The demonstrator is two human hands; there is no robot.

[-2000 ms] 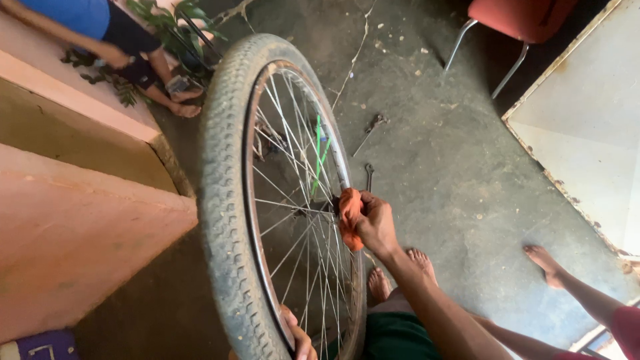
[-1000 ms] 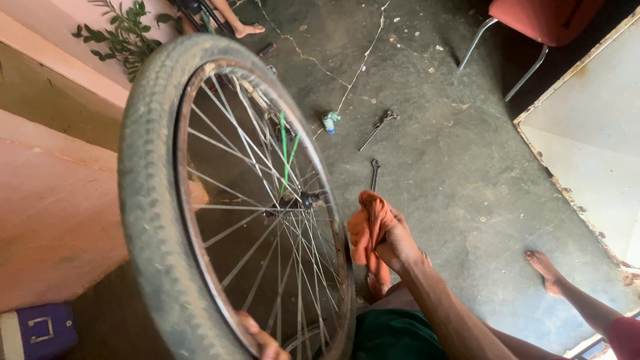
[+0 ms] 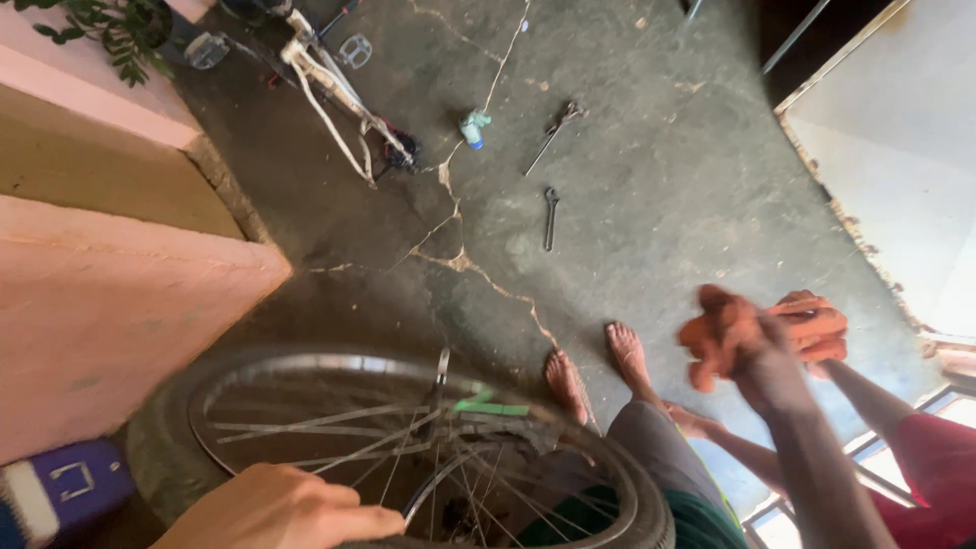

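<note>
The spoked bicycle wheel, with its knobby tyre, lies tilted across the bottom of the head view, partly blurred. My left hand grips its near edge, fingers over the rim; the grip's underside is hidden. A green strip shows among the spokes. At the right, away from the wheel, my right hand holds a crumpled orange cloth, blurred by motion. On the floor beyond the wheel are an adjustable wrench, another metal tool and a pale green item with a blue end.
A white bicycle frame and a pedal lie at upper left, near a plant. A pink wall and a purple-and-white box are at left. Another person's legs and red clothing are at right.
The wheel has gone from upright to tilted low across the view. My right hand with the orange cloth has moved away from the wheel to the right. The view has shifted.
</note>
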